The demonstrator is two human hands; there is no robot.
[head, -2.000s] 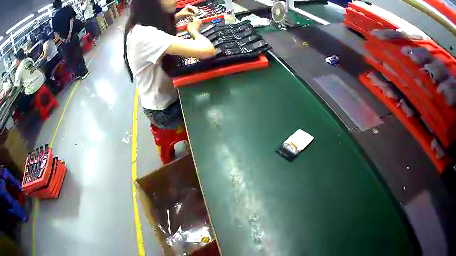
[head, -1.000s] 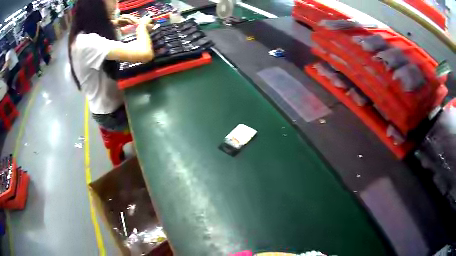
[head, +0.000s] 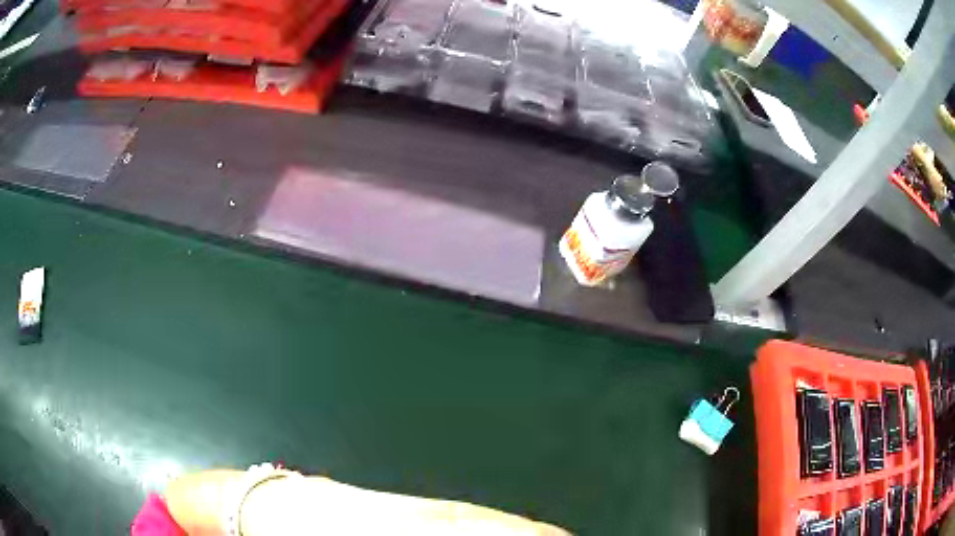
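My left hand point(head: 199, 500) is at the lower left, mostly cut off by the bottom edge, with a bracelet at the wrist and something pink at its far end. Its fingers and any hold are hidden. My right hand is not in view. A light-blue binder clip point(head: 714, 419) with a white block in its jaws lies on the green bench point(head: 398, 387) at the right. A small white card point(head: 31, 304) with an orange mark and black end lies at the far left of the bench. Neither is touched.
A red-orange tray point(head: 772, 450) holds black phones at the right. On the dark shelf are a white bottle point(head: 604, 241), a dark slab point(head: 673, 262), and a pale-purple sheet point(head: 403, 230). Clear trays point(head: 545, 79) and stacked red trays point(head: 209, 89) stand behind. A grey post point(head: 827, 194) rises at the right.
The view has swung right. The person and floor box have left the picture, the card now appears far left, and the bottle, clip and phone tray have appeared. More of my forearm shows.
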